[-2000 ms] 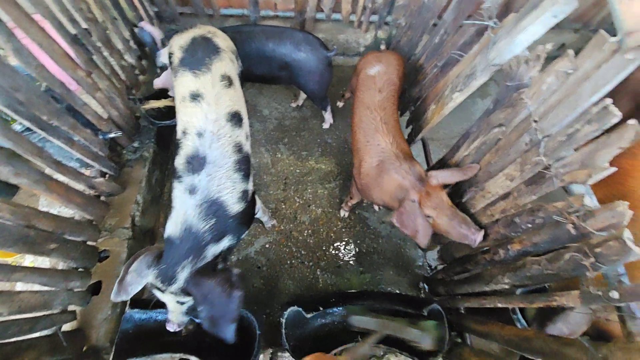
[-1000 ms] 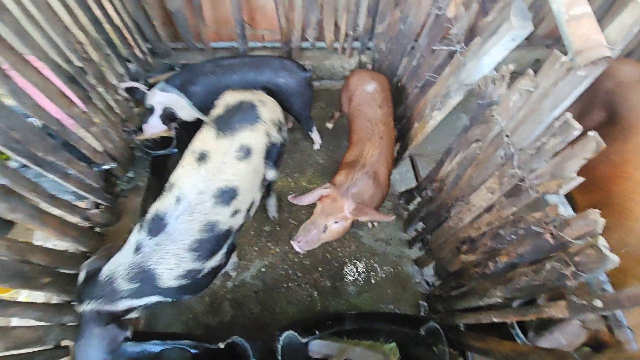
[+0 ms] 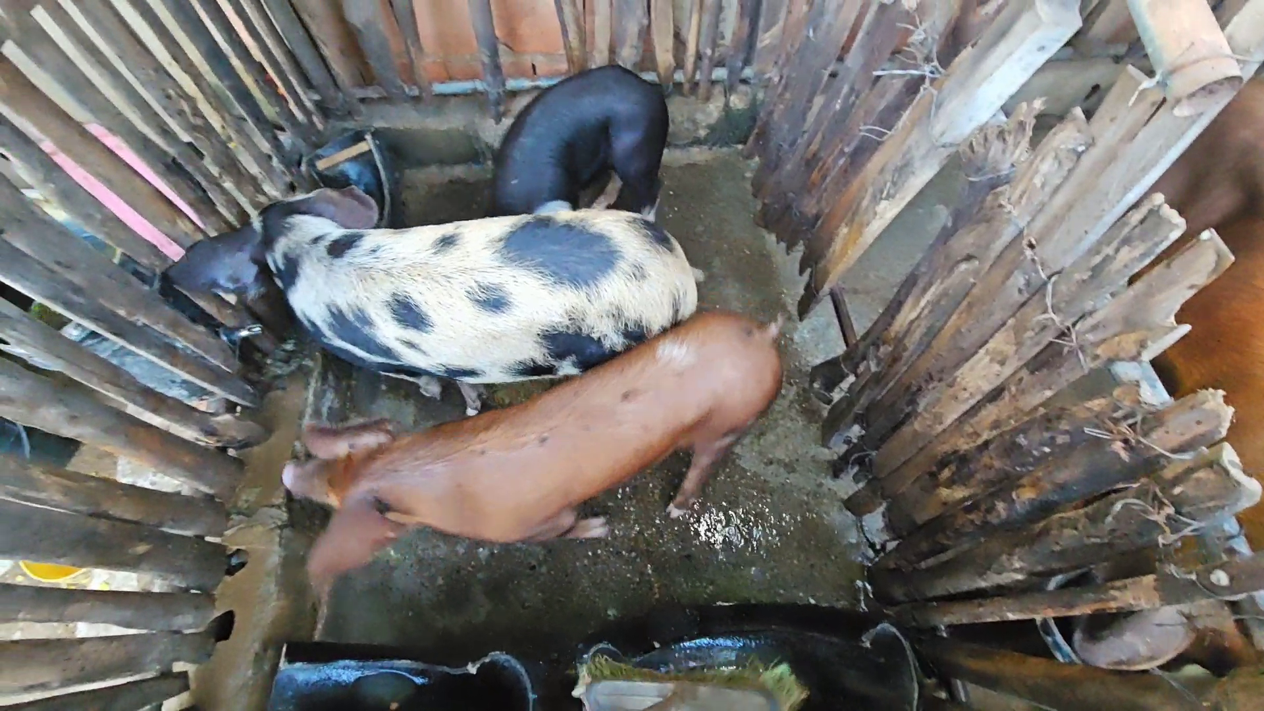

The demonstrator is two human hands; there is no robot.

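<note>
Neither of my hands shows in the head view. Below me, a reddish-brown pig [image 3: 573,425] stands across the middle of a pen, its snout toward the left ledge. Alongside it is a white pig with black spots [image 3: 494,286], its dark head at the left slats. A black pig [image 3: 583,138] stands near the back wall, its head hidden. At the bottom edge, a brush with green bristles [image 3: 691,683] lies over a black trough [image 3: 780,652]; what supports it is hidden. Another black trough [image 3: 395,681] is to its left.
Rough wooden slats [image 3: 109,326] line the left side, and a wired wooden fence [image 3: 1027,296] stands on the right. A black tub [image 3: 355,168] sits in the back left corner. Beyond the right fence is a brown animal [image 3: 1220,326]. The concrete floor [image 3: 592,583] looks wet.
The reddish-brown pig has turned and moved left. The spotted pig has swung round, its head now at the left slats rather than by the front trough. The black pig has curled near the back wall.
</note>
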